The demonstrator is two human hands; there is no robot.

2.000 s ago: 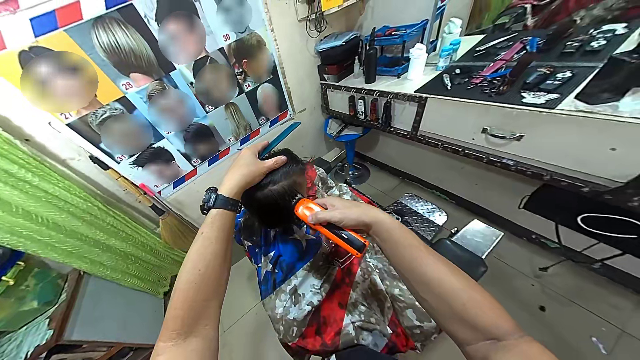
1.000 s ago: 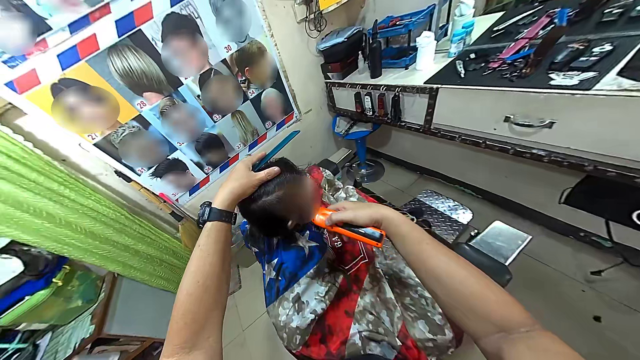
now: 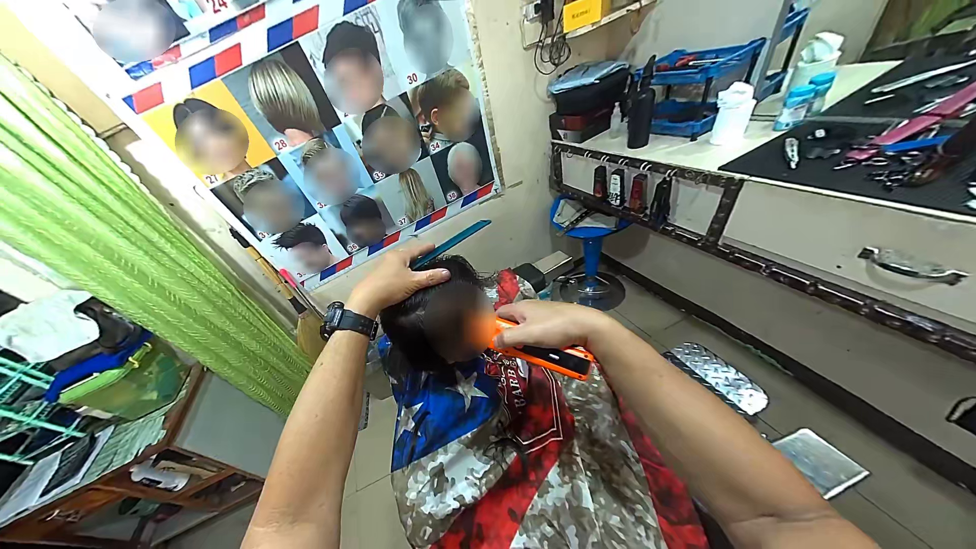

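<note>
A seated person with dark hair (image 3: 412, 324) wears a barber cape (image 3: 473, 450) with stars, red stripes and camouflage print. My left hand (image 3: 400, 278) rests on top of the head and holds a blue comb (image 3: 455, 242), which sticks out past the fingers toward the wall. My right hand (image 3: 545, 324) grips an orange and black hair clipper (image 3: 553, 358) at the side of the head. The clipper's front end is blurred, so whether its blade touches the hair I cannot tell.
A counter (image 3: 679, 152) on the right bears blue trays (image 3: 698, 65), bottles and a black mat (image 3: 846, 164) with tools. Below stand a blue stool (image 3: 591, 244) and metal footrests (image 3: 717, 377). A green curtain (image 3: 152, 221) and a wooden cabinet (image 3: 179, 427) are on the left.
Since two seconds ago the clipper has moved from the top of the hair to the side of the head, and the head has turned. My left hand still holds the comb on the head.
</note>
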